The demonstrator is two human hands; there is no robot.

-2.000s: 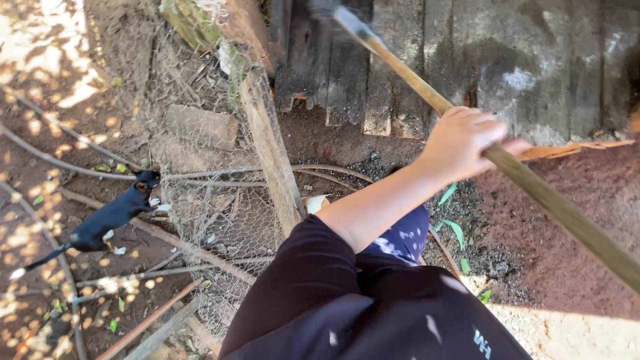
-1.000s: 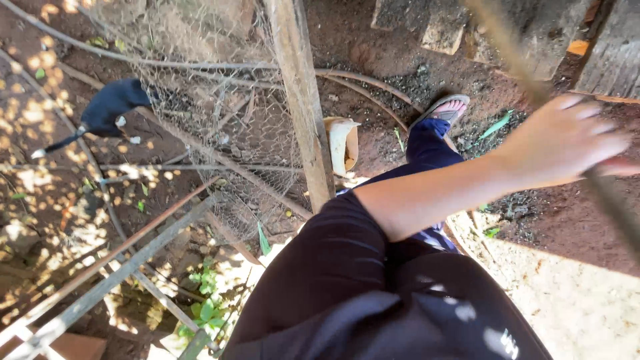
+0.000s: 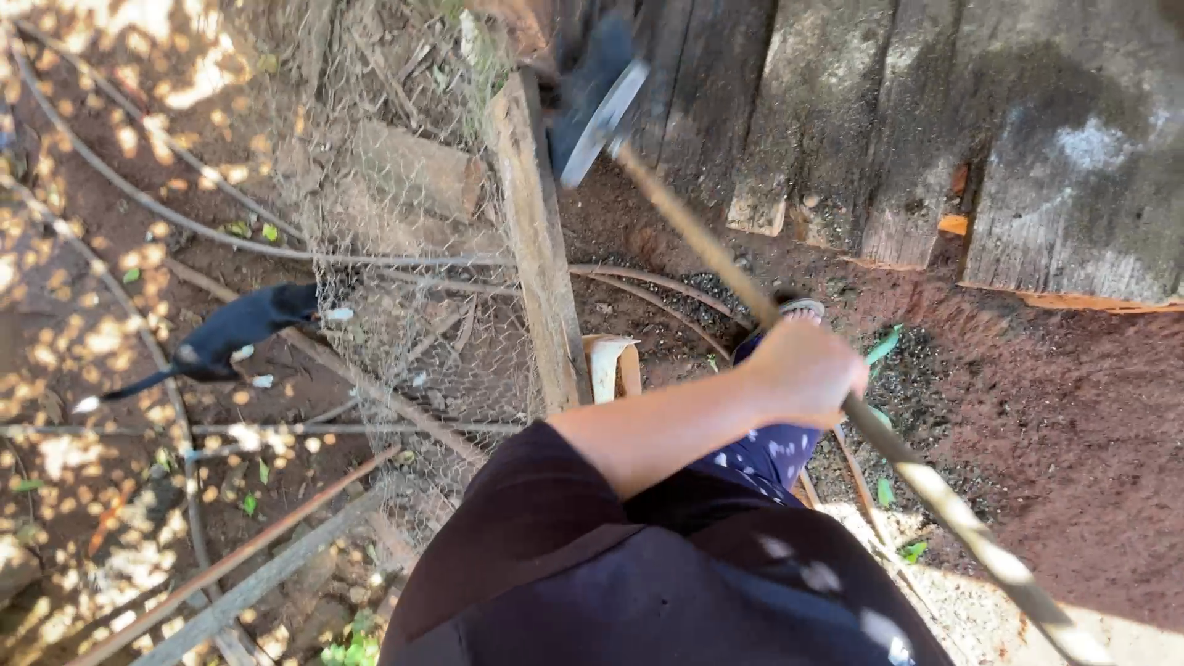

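Observation:
My left hand is closed around the wooden handle of a long tool, which looks like a hoe. The handle slants from the lower right edge up to the broad metal head, blurred beside the top of a wooden post and in front of weathered planks. My right hand is out of view. Below my left hand are my patterned trouser leg and, just above it, a foot in a sandal.
A wooden post with wire netting stands left of my arm. A small black animal with white paws is at the netting. Planks lie across the top right; poles cross the lower left. Reddish soil is at right.
The tool's head, out of view one second ago, shows again near the post top. The view has shifted.

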